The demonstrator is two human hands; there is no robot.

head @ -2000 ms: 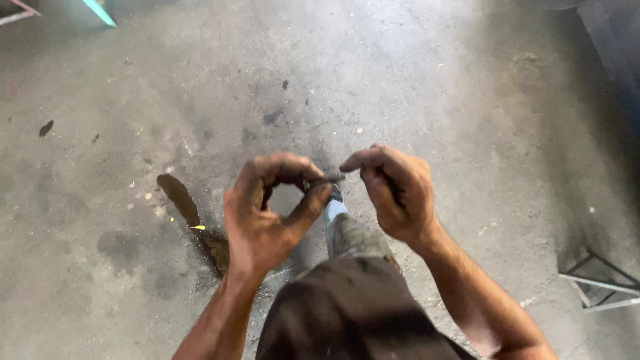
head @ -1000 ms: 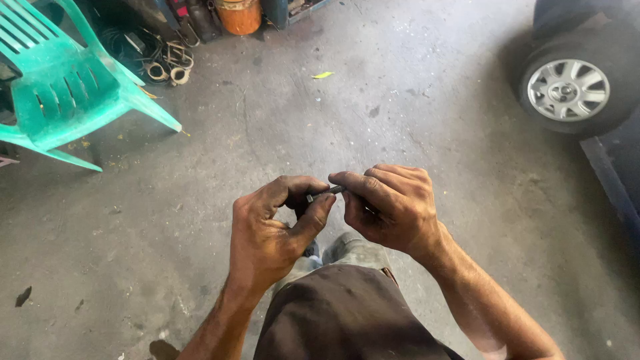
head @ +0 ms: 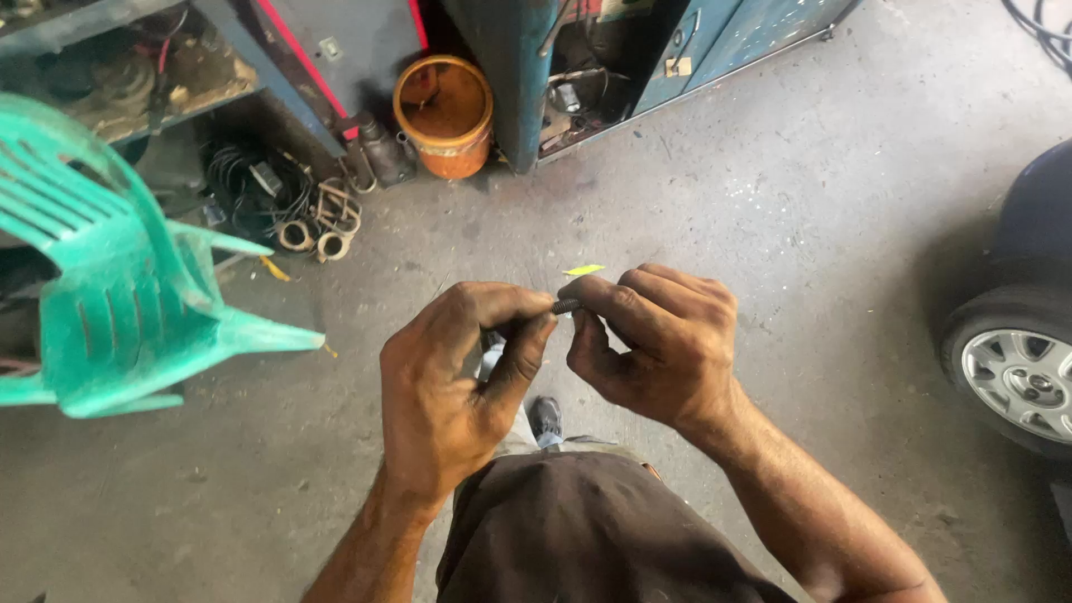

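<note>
Between my two hands, near the middle of the head view, is a small dark threaded piece (head: pixel 565 306), like a bolt or stud. The thumb and index finger of my left hand (head: pixel 469 377) pinch its left end. My right hand (head: pixel 657 339) has its index finger and thumb closed on the right end, with the other fingers curled. Only a short ridged length shows between the fingertips; both ends are hidden by them. Both hands are stained dark at the fingers.
A green plastic chair (head: pixel 126 310) stands at the left. Behind it lie coiled cables (head: pixel 243 188) and metal rings (head: pixel 332 245). An orange bucket (head: pixel 456 159) is beside a blue metal cabinet (head: pixel 511 84). A car wheel (head: pixel 1026 377) is at the right, and a leaf (head: pixel 584 270) lies on the concrete floor.
The view has swung toward the cabinet and bucket. Two seconds ago my right fingertips were at or just off the piece's end; now both hands grip it, with its ridged thread showing.
</note>
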